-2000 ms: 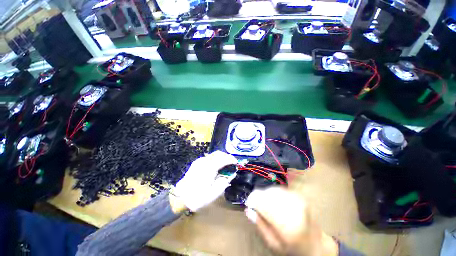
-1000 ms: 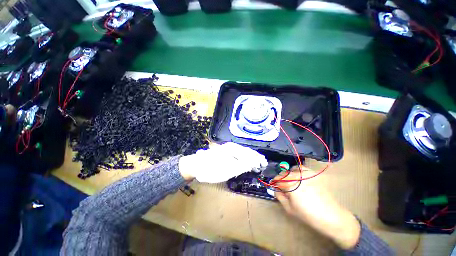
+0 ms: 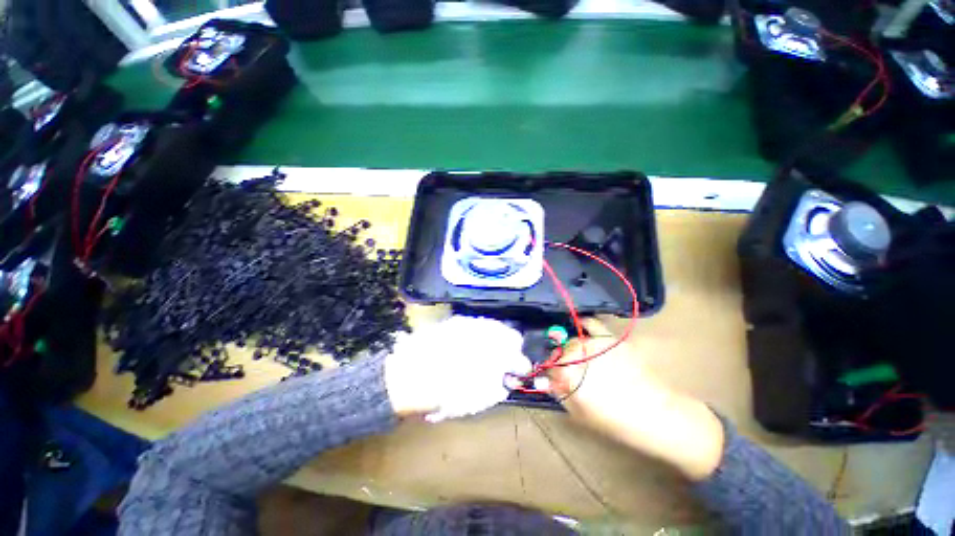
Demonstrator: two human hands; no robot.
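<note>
The front cabinet half [image 3: 618, 230], a shallow black tray, lies on the bench with the silver speaker driver [image 3: 494, 242] in it. Red wires [image 3: 635, 304] loop from the driver down to the rear shell [image 3: 534, 400], which is mostly hidden under my hands. A small green component [image 3: 557, 335] shows between my hands. My left hand [image 3: 456, 366], in a white glove, is at the shell's left side with its fingertips at the wires. My right hand [image 3: 618, 393] is at the right side, fingers bent at the wires. What either hand grips is too blurred and covered to tell.
A loose pile of small black plastic fittings [image 3: 251, 277] lies left of the work. Opened speaker units stand at the left and at the right [image 3: 780, 366]. A green conveyor belt [image 3: 471, 105] with a pale metal edge [image 3: 691, 193] runs behind; more units stand along it.
My view has tilted down since the oldest frame. My hands have closed in over the rear shell, and my left fingers have moved down to the wires. The tray and driver look unchanged.
</note>
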